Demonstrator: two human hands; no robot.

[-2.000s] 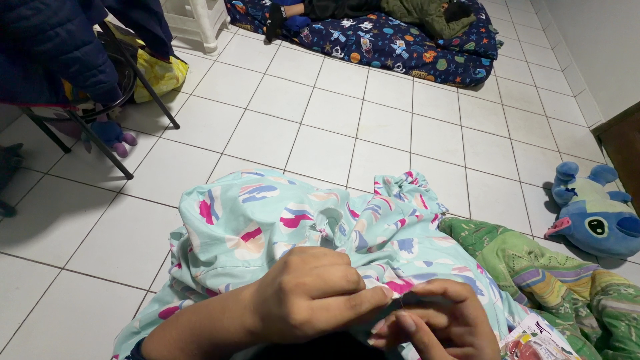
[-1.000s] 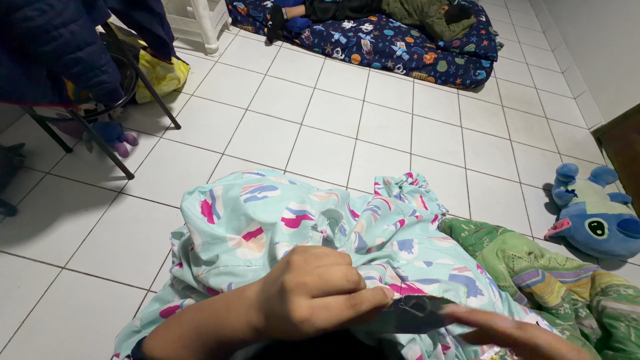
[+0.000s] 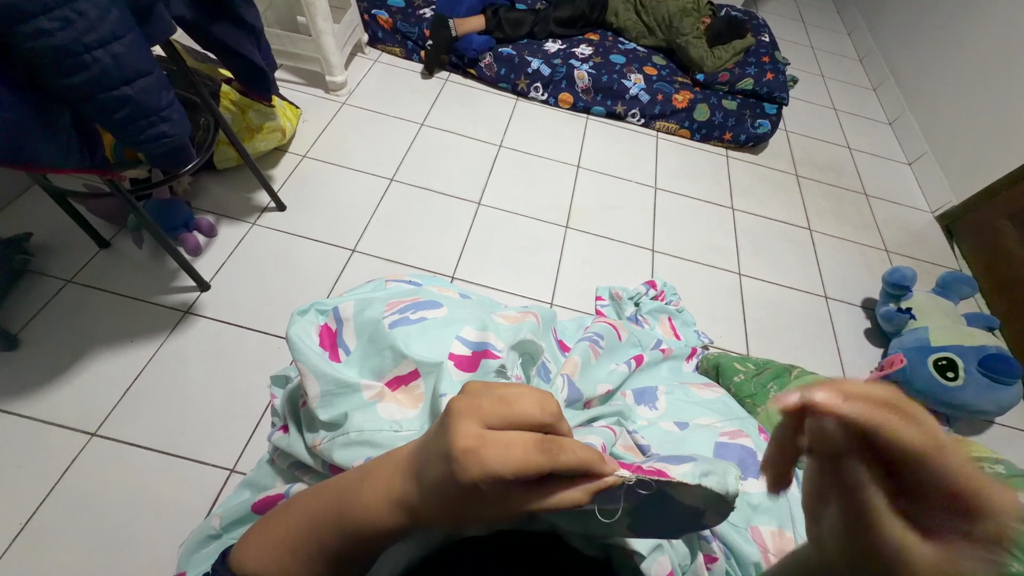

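Note:
Light teal printed fabric [image 3: 448, 352] with pink, blue and peach patches lies bunched over the lap. My left hand [image 3: 504, 452] pinches its edge between thumb and fingers. A loose loop of pale thread [image 3: 612, 510] hangs from that edge just beside the fingertips, and the cloth's darker underside shows there. My right hand [image 3: 872, 472] is raised to the right, off the fabric, blurred, with thumb and fingertips close together. Whether it holds a needle or thread cannot be told.
Green patterned cloth [image 3: 740, 384] lies at the right beside a blue plush toy [image 3: 960, 352]. A person [image 3: 656, 28] lies on a dark space-print mattress [image 3: 592, 80] at the back. A chair with a dark jacket [image 3: 88, 72], a yellow bag [image 3: 252, 124] and a white plastic rack [image 3: 324, 48] stand left.
My right hand was beside the left at the fabric edge, then moved right, and is now raised apart from it. The left hand has stayed in place. The thread loop now shows.

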